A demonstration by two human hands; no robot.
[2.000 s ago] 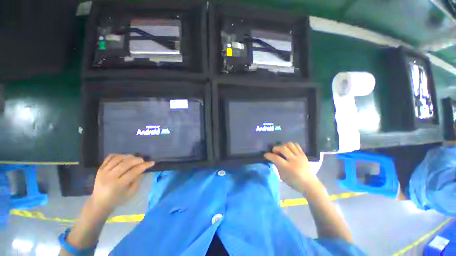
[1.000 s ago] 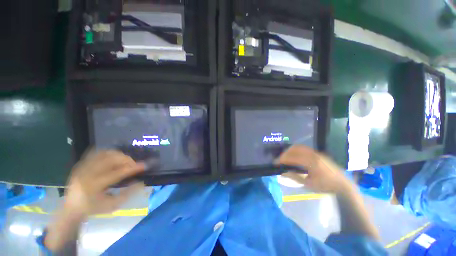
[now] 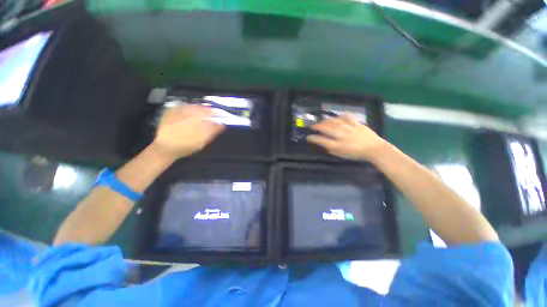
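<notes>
Two open-backed tablets lie in the far foam trays, the left one (image 3: 231, 110) and the right one (image 3: 354, 111). My left hand (image 3: 187, 130) is over the left open tablet and covers much of it. My right hand (image 3: 345, 137) is over the right open tablet, fingers across its lower part. Both hands are blurred; whether the fingertips touch or hold anything is hidden. Two tablets lie screen up in the near trays, the left one (image 3: 210, 219) with a small white label near its top edge and the right one (image 3: 336, 219). Both show white Android text.
A black tray stack (image 3: 90, 90) stands at the left with a lit tablet (image 3: 21, 66) on top. Another tray with a bright tablet (image 3: 525, 177) is at the far right. A white strip (image 3: 436, 238) shows partly behind my right forearm. The green bench runs behind.
Both hands have moved from the near tablets' lower edges out to the far open tablets. The view has tilted up, showing more of the bench's far side. The near screens still show Android text.
</notes>
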